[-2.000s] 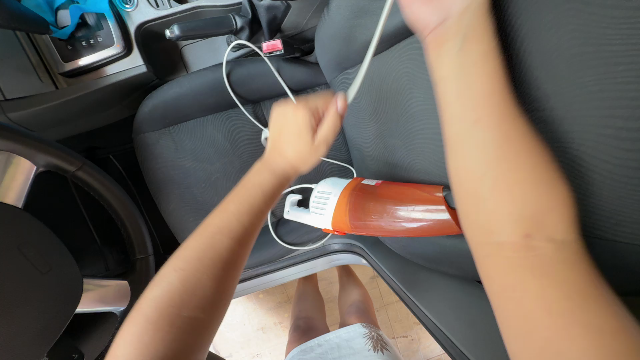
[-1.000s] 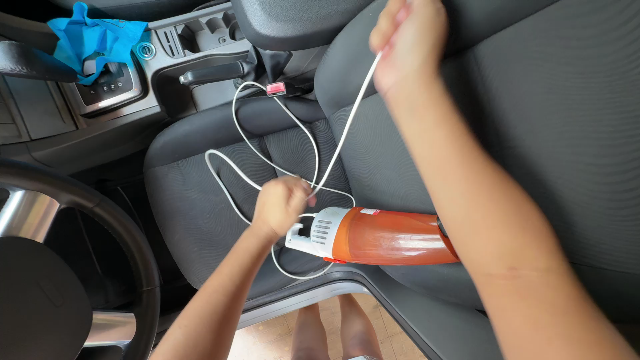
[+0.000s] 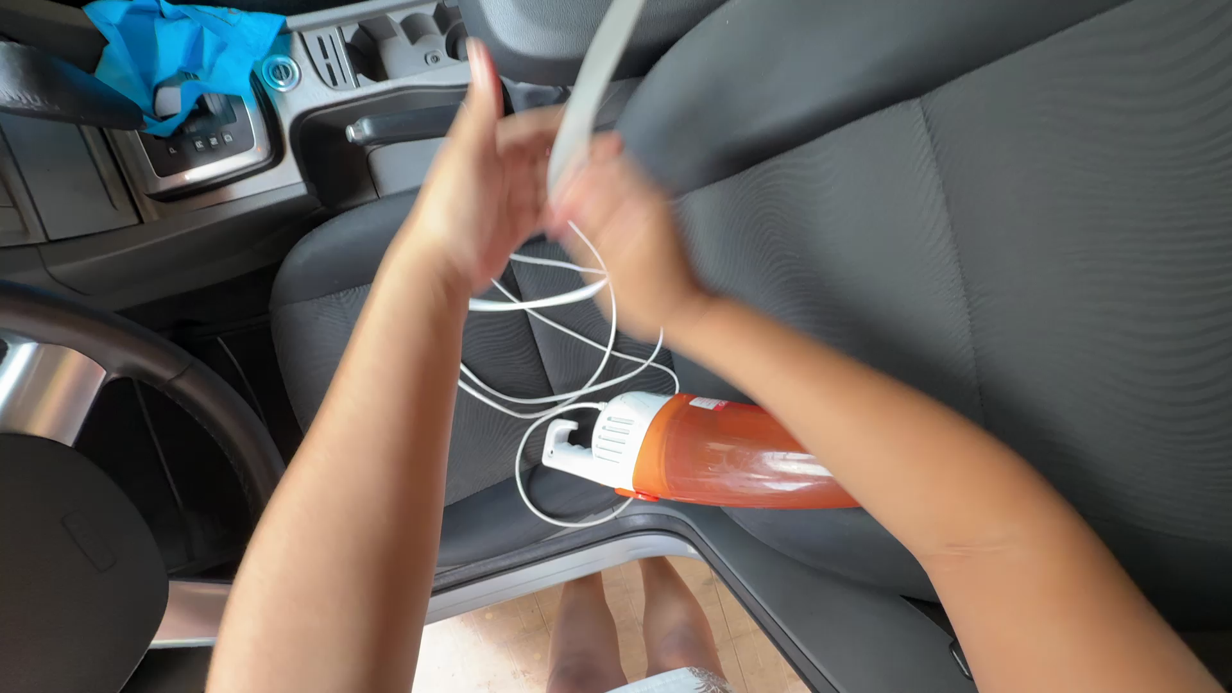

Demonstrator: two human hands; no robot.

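Observation:
A white power cord rises from between my hands toward the top of the view, partly blurred. My right hand is closed around it. Close beside it, my left hand has its thumb raised and its fingers partly hidden at the cord; its hold is unclear. More cord lies in loose loops below the hands on the dark fabric car seat. An orange and white handheld vacuum cleaner lies on its side on the seat, its white handle end to the left, its other end hidden behind my right forearm.
The steering wheel is at the left. Beyond the seat are the gear selector panel with a blue cloth over it, the handbrake lever and cup holders. The seat backrest fills the right side.
My hands, apart along the cord in the earlier frames, are now close together. The left one has opened its thumb outward. More cord loops lie on the seat beside the vacuum.

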